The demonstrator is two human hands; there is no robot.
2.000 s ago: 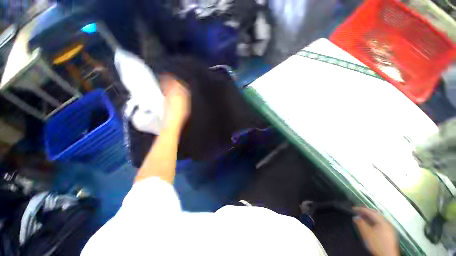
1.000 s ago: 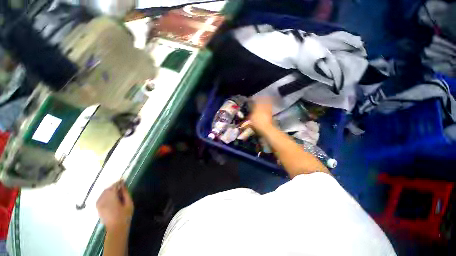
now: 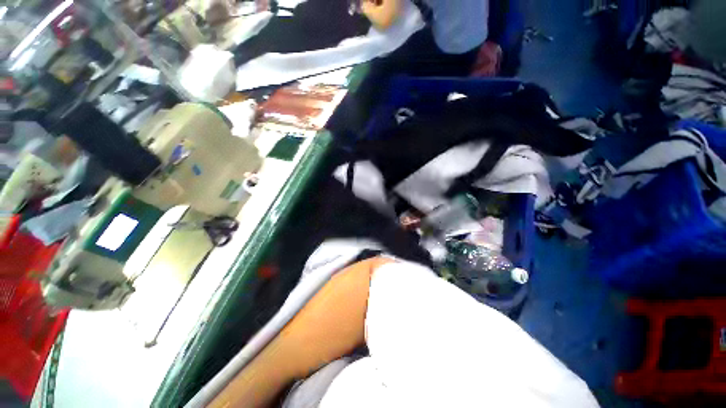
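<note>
A black cloth panel (image 3: 318, 211) with a light grey band (image 3: 330, 251) stretches from the blue bin (image 3: 521, 231) towards the bottom left, along my bare right forearm (image 3: 318, 323). The forearm points down and left, and my right hand is cut off by the bottom edge. My left hand is out of the picture. More black and grey pieces (image 3: 517, 167) lie over the bin. What holds the near end of the cloth is hidden.
The cream sewing machine (image 3: 211, 155) stands on the white table (image 3: 103, 358), with black-handled scissors (image 3: 219, 231) on its bed. A clear bottle (image 3: 482, 267) lies in the bin. A red basket (image 3: 24, 295) is at left, a red stool-like frame (image 3: 677, 351) at right. Another person's hand (image 3: 382, 12) is at the top.
My right arm has come back from the bin towards the lower left, and black and grey cloth now stretches beside it. My left hand has left the picture.
</note>
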